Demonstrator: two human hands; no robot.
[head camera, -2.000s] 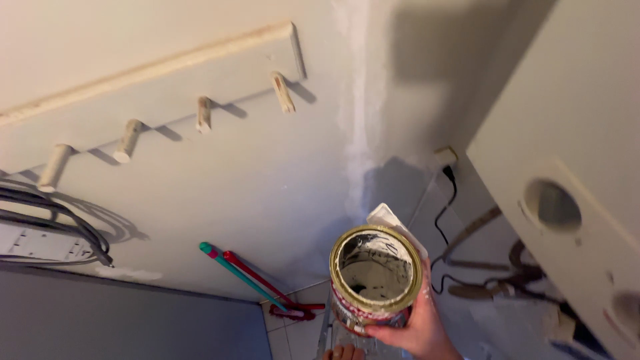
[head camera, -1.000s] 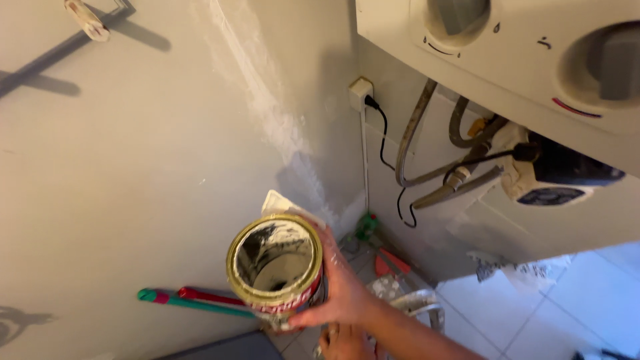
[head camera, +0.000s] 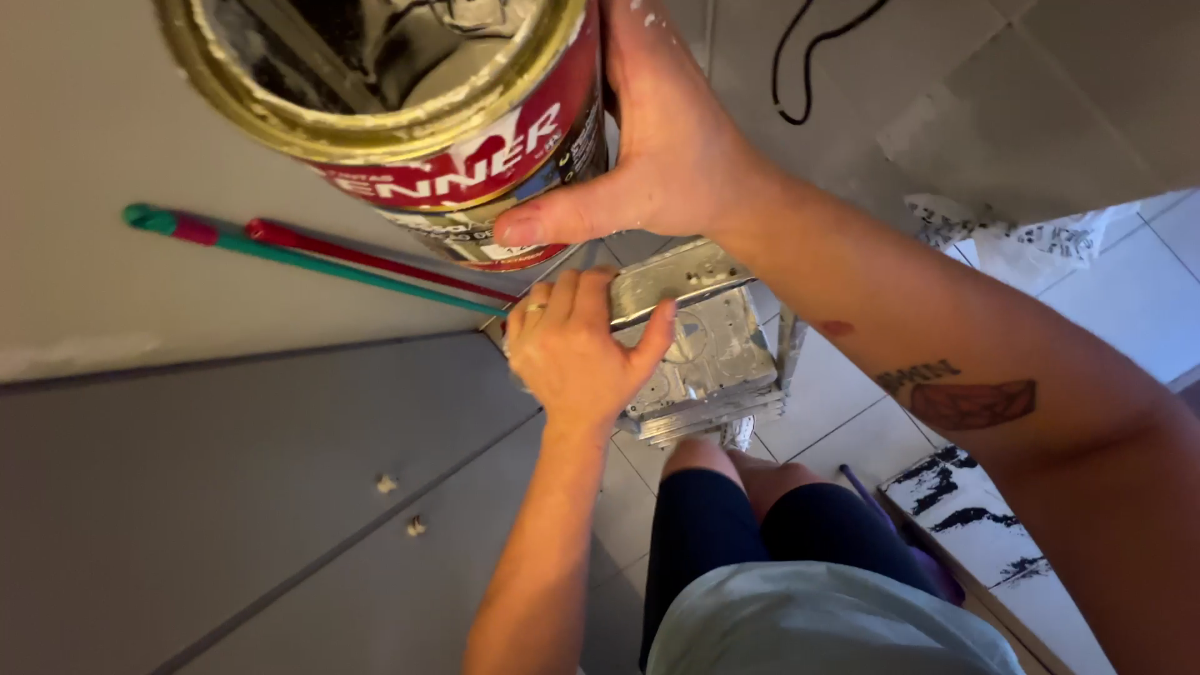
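Note:
A paint can (head camera: 469, 159) with a gold rim and a red label fills the upper left, tilted, its open mouth showing grey paint residue and a pale shape inside. Around its side and base is my right hand (head camera: 656, 141), thumb across the label; the fingertips are hidden behind the can. Below it my left hand (head camera: 586, 347), a ring on one finger, rests on the top rail of a paint-spattered metal stepladder (head camera: 680, 281), fingers over the edge and thumb spread on top. Whether it grips the rail firmly is hard to tell.
Green (head camera: 356, 272) and red (head camera: 394, 267) poles lean by the wall at left. A grey two-door cabinet (head camera: 244, 469) stands lower left. A black cable (head camera: 806, 84) hangs at the top. White tiled floor (head camera: 834, 422) lies beneath, with a plastic bag (head camera: 1022, 234) at right.
The view has swung down from the wall and the appliance to the ladder, my legs and the floor. The can stays in my right hand throughout.

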